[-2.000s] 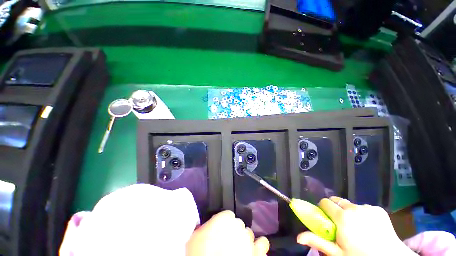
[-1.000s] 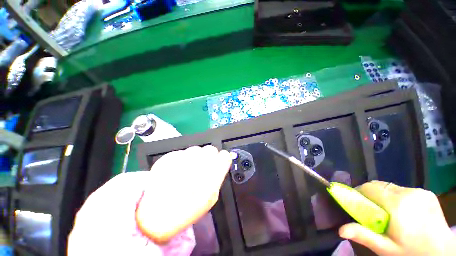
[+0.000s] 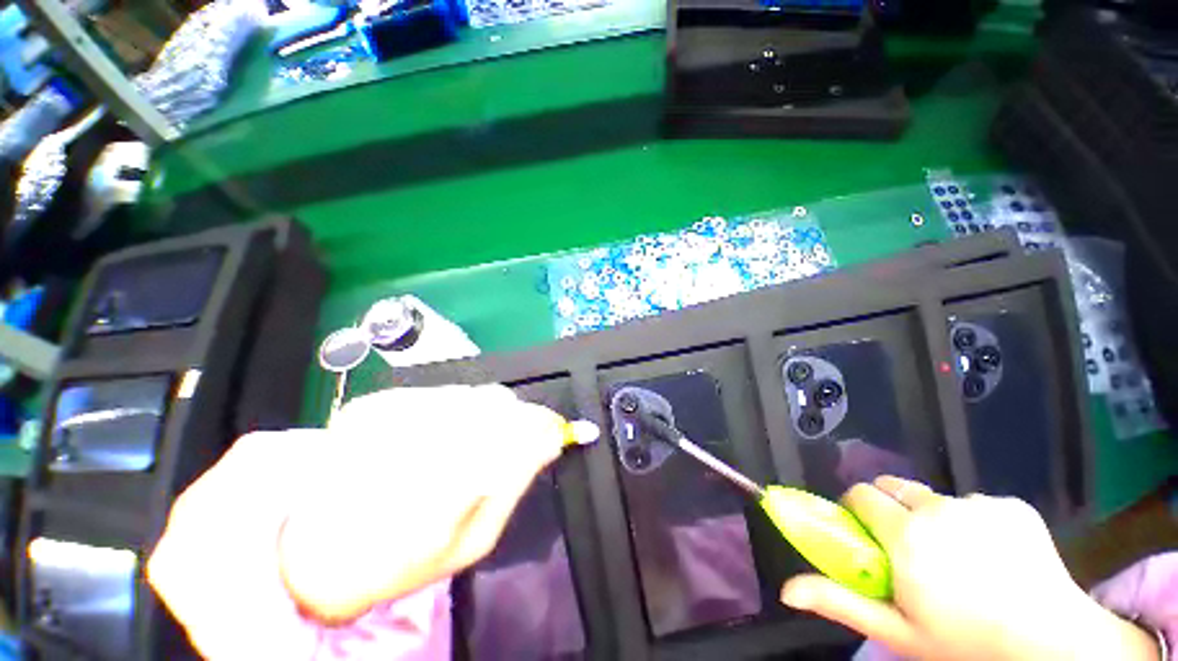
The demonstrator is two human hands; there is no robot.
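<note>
A black foam tray (image 3: pixel 771 484) holds dark phone backs in a row of pockets. My right hand (image 3: pixel 950 555) grips a green-handled pick (image 3: pixel 827 536). Its metal tip touches or hovers over the camera island (image 3: pixel 641 430) of the second phone back from the left (image 3: pixel 691 529). My left hand (image 3: pixel 388 497) is overexposed and covers the upper part of the leftmost pocket. Its fingers look closed together, with a yellowish and whitish tip just left of that camera island. Whether this hand pinches something small cannot be told.
Loose white and blue rings (image 3: pixel 691 271) lie behind the tray. A white bottle (image 3: pixel 433 325) and round dish (image 3: pixel 345 349) are behind its left end. Foam trays with phones (image 3: pixel 155 342) stand left. Dotted sheets (image 3: pixel 1098 310) lie right; a black parts tray (image 3: pixel 788 114) is at the back.
The pick tip has moved left and down from the phone's upper edge onto its camera island. My left hand has drawn slightly left and down. Earlier it was lower, at the tray's front.
</note>
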